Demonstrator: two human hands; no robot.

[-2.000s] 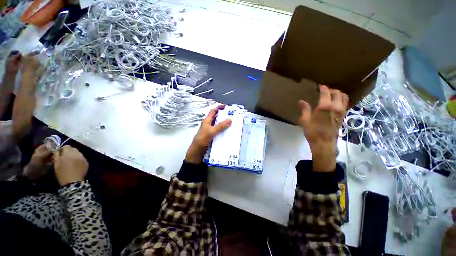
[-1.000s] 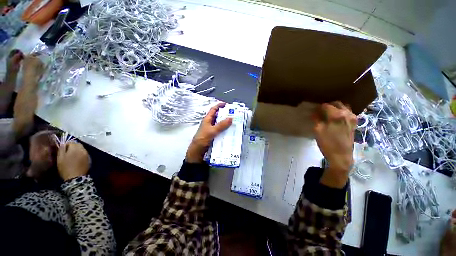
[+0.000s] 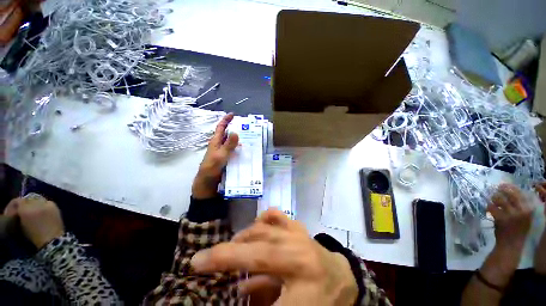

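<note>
A stack of white retail boxes (image 3: 245, 161) with blue edges lies on the bench. Another white box (image 3: 276, 182) lies to its right, its lower end hidden behind my right hand. My left hand (image 3: 214, 158) holds the stack by its left side, thumb at the top face's edge. My right hand (image 3: 281, 260) is near the camera at the bottom centre, fingers pointing left, with nothing visible in it. The open brown carton (image 3: 329, 128) stands behind the boxes to the right, flap up.
Looped white cables (image 3: 173, 128) lie left of the stack. Large cable heaps (image 3: 99, 45) lie at far left and right. A phone with a yellow panel (image 3: 381, 206) and a black phone (image 3: 430, 233) lie at right. Neighbours' hands show at both sides (image 3: 36, 221) (image 3: 512, 218).
My right hand has moved from the carton to the bottom centre, uncovering the yellow-panel phone. My left hand stays at the stack. The view has shifted, and a neighbour's hand shows more at right.
</note>
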